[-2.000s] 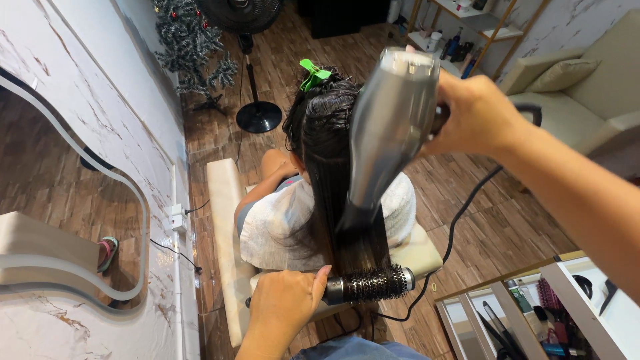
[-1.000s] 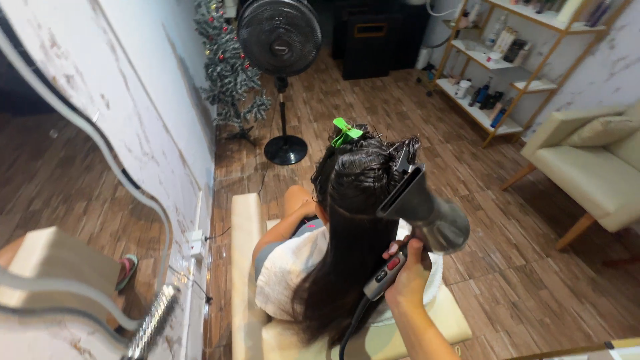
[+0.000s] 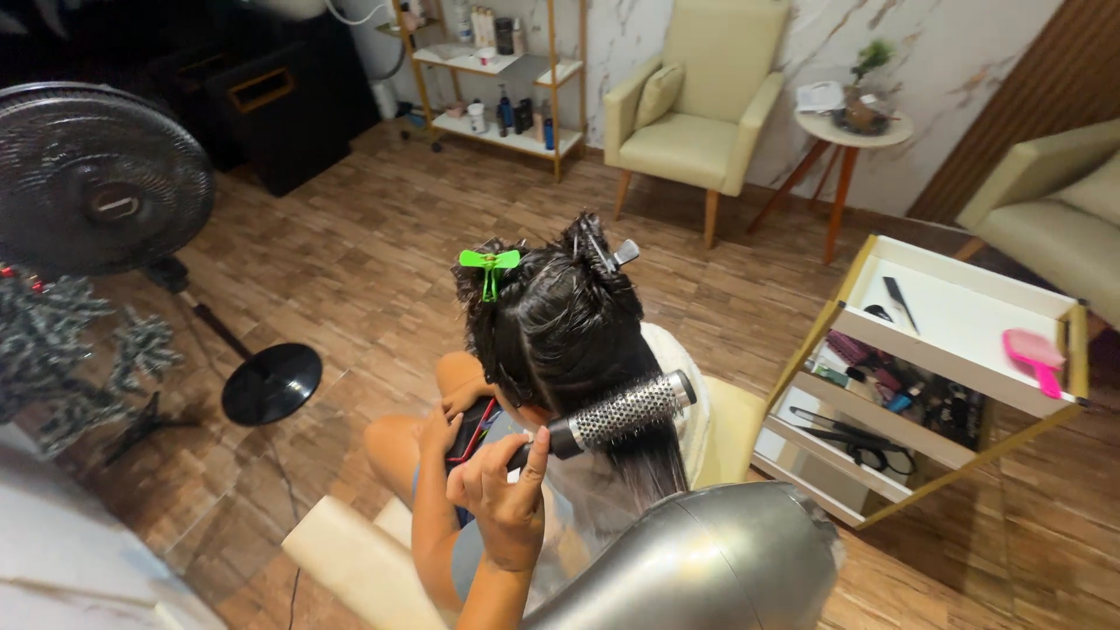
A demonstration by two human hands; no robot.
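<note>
My left hand [image 3: 506, 490] grips the dark handle of a round metal-barrel hairbrush [image 3: 632, 413], which lies against the long dark hair [image 3: 652, 464] of a seated person. A silver hair dryer [image 3: 709, 560] fills the bottom right foreground; my right hand is out of sight, so its hold on the dryer is hidden. On the person's head, a green hair clip [image 3: 490, 264] pins hair at the left and a grey hair clip [image 3: 623, 255] at the right. A white towel [image 3: 678, 359] covers the shoulders. The person's own hands rest in the lap.
A trolley [image 3: 962, 346] holding a pink brush [image 3: 1034, 353], a comb [image 3: 901, 302] and flat tools stands to the right. A black pedestal fan [image 3: 109, 201] and a frosted artificial tree [image 3: 52, 350] are at left. An armchair [image 3: 691, 140], a shelf [image 3: 516, 140] and a side table [image 3: 853, 131] stand behind.
The round brush, at the lower left edge one second ago, is now at the person's hair. The dryer has moved from beside the head to the near foreground. The view has swung right.
</note>
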